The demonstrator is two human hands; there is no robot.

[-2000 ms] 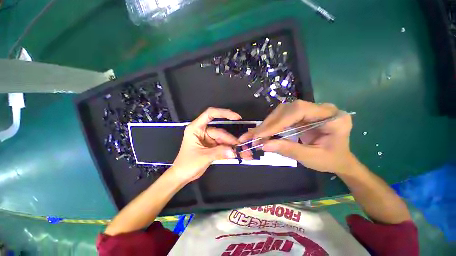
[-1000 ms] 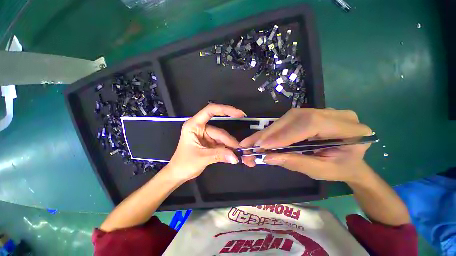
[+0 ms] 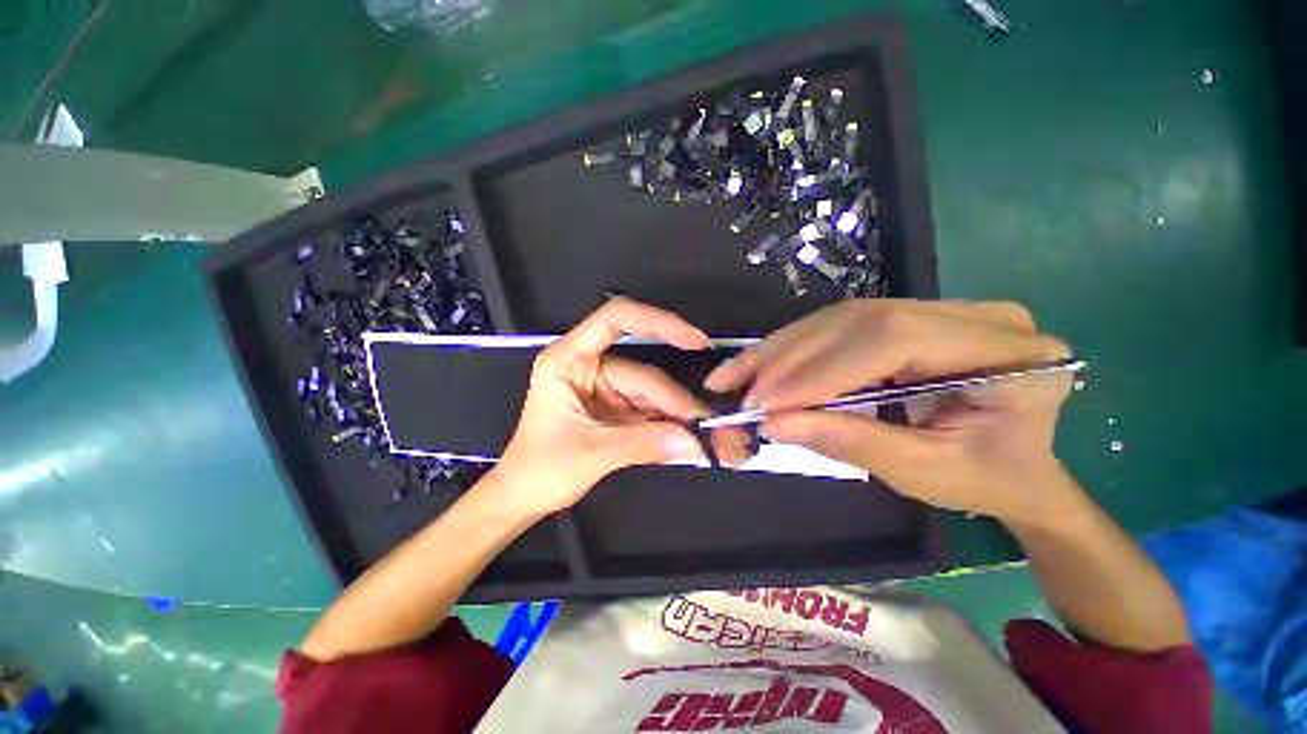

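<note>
My left hand (image 3: 595, 409) holds a small dark flex-cable part (image 3: 708, 442) between thumb and fingers. My right hand (image 3: 910, 394) holds slim silvery tweezers (image 3: 946, 386), their tip at the part by my left fingertips. Whether a pad is at the tip is too small to tell. Both hands are over the long black pad sheet with a white border (image 3: 452, 399); they hide its middle, and bare white liner shows at its right end. The sheet lies across the divided black tray (image 3: 573, 571).
Loose flex-cable parts lie piled in the left compartment (image 3: 380, 280) and at the back right of the tray (image 3: 788, 172). A pale metal arm (image 3: 172, 194) reaches in at left. A clear plastic box (image 3: 427, 12) and a pen-like item (image 3: 986, 15) are at the far edge.
The right hand and tweezers have shifted slightly right, and the tweezers' angle has changed. The left hand keeps its pinch. The view has shifted a little.
</note>
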